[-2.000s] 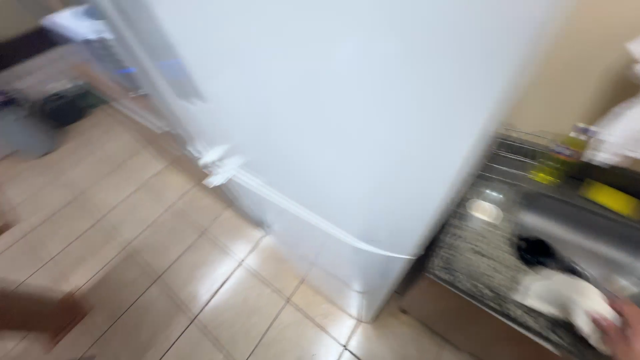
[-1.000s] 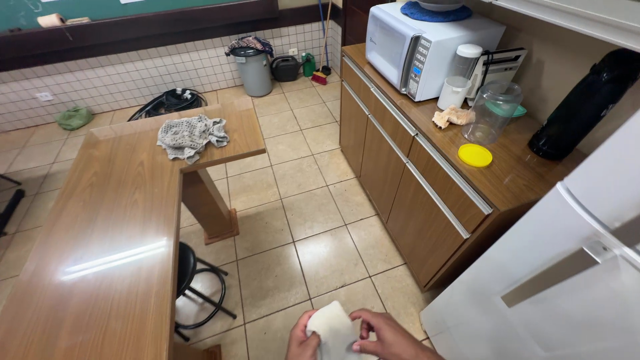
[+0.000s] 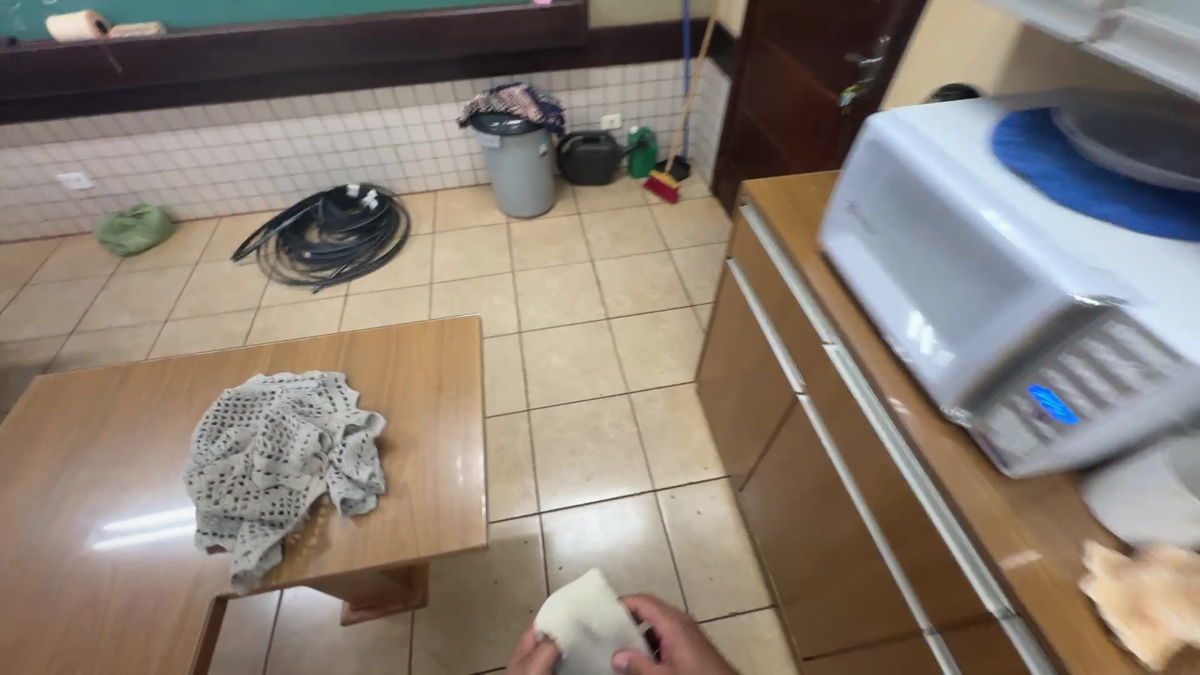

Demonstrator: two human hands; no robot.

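A folded white cloth [image 3: 589,623] is held between both hands at the bottom of the head view, above the tiled floor. My left hand [image 3: 532,653] pinches its lower left side. With thumb and curled fingers, my right hand [image 3: 670,637] grips the right side. A grey crocheted cloth [image 3: 281,459] lies crumpled on the wooden table [image 3: 441,431] to the left of the hands.
At right, a white microwave [image 3: 966,253] stands on a wooden cabinet [image 3: 844,525], near an orange-beige cloth [image 3: 1144,600]. Along the far wall are a coiled black hose [image 3: 328,239], a grey bin [image 3: 518,173], a black watering can [image 3: 589,157] and a red broom [image 3: 662,186].
The view has swung from the refrigerator and sink to the table and microwave, and come closer to them. Both hands keep hold of the white cloth seen one second ago.
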